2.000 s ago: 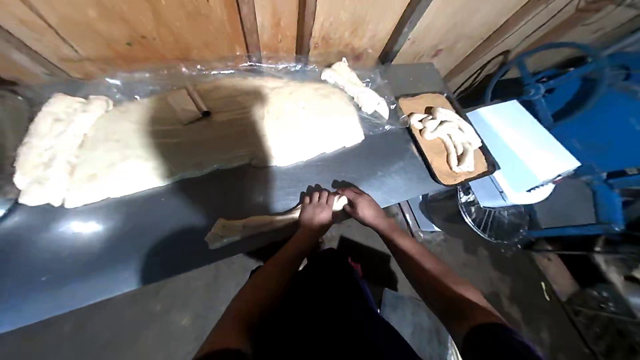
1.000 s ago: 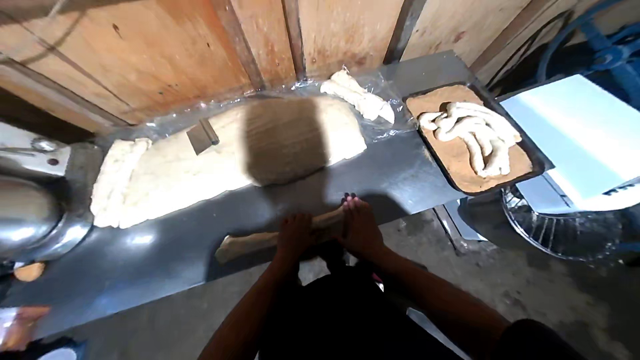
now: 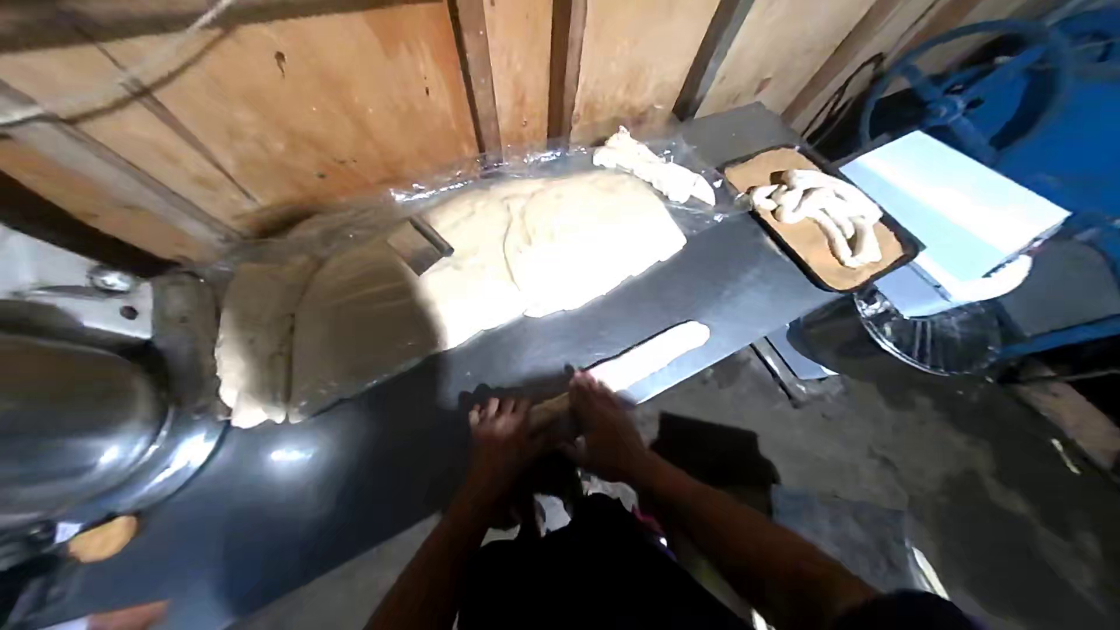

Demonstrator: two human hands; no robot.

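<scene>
A long dough strip [image 3: 652, 353] lies near the front edge of a dark tabletop [image 3: 350, 472]. My right hand [image 3: 604, 420] presses flat on its near part, fingers extended. My left hand [image 3: 503, 429] rests at the strip's left end with fingers spread and bent; the dough under both palms is hidden. Behind them a large slab of dough [image 3: 586, 236] lies on clear plastic film, and a dough scraper [image 3: 422, 247] rests on it. A smaller lump of dough [image 3: 656, 171] sits beyond the slab's right end. Twisted dough strands [image 3: 822, 210] lie in a dark-rimmed tray [image 3: 766, 171].
A wooden wall [image 3: 350, 105] runs behind the table. At the left stands a large metal bowl [image 3: 79, 420]. Right of the tray are a white box-like object [image 3: 954, 210] and a blue machine with a handwheel [image 3: 949, 109]. A person's hand [image 3: 129, 615] shows at the lower left.
The dough strip now extends well to the right of my right hand; earlier it reached mainly to the left. My hands are now at its left part. The view has shifted.
</scene>
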